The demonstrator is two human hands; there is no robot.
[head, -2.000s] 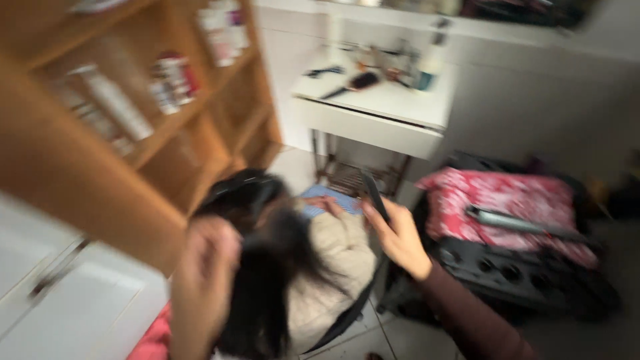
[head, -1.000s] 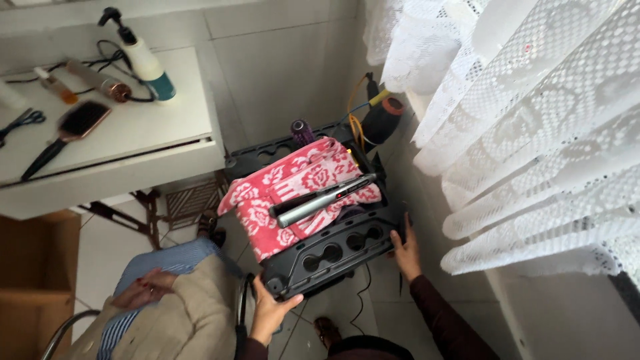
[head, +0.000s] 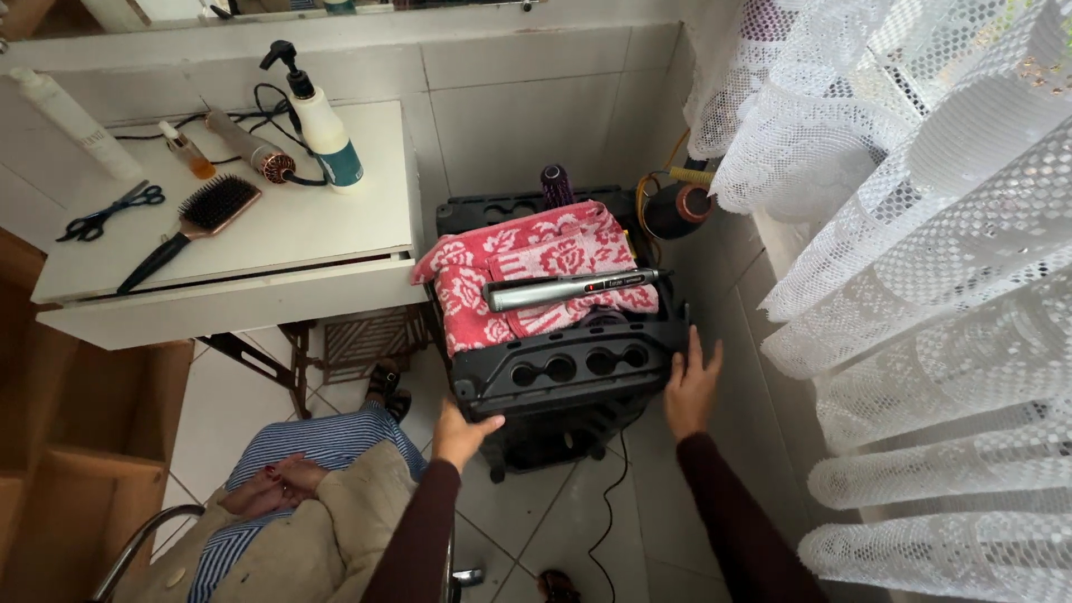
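My left hand (head: 462, 433) rests on the near left corner of a black plastic trolley (head: 557, 368), thumb over its edge; its fingers are partly hidden. At the near right corner, my right hand (head: 693, 389) touches the side with fingers spread. On the trolley's top lies a folded red and pink floral towel (head: 536, 239), with a silver hair straightener (head: 569, 289) across it. A purple round brush (head: 555, 186) stands behind the towel, and a hair dryer (head: 674, 209) hangs at the trolley's far right corner.
A seated person (head: 310, 502) is at lower left, hands in lap. A white table (head: 335, 234) holds a paddle brush (head: 219, 203), scissors (head: 109, 213), a pump bottle (head: 322, 138) and a hot-air styler (head: 251, 146). Lace curtains (head: 921, 251) hang right; a black cable (head: 607, 511) crosses the floor.
Two seconds ago my right hand held a dark object beside the seated person's head; now both hands are at the trolley. The view has swung right. Since one second ago, the hands have stayed at the trolley.
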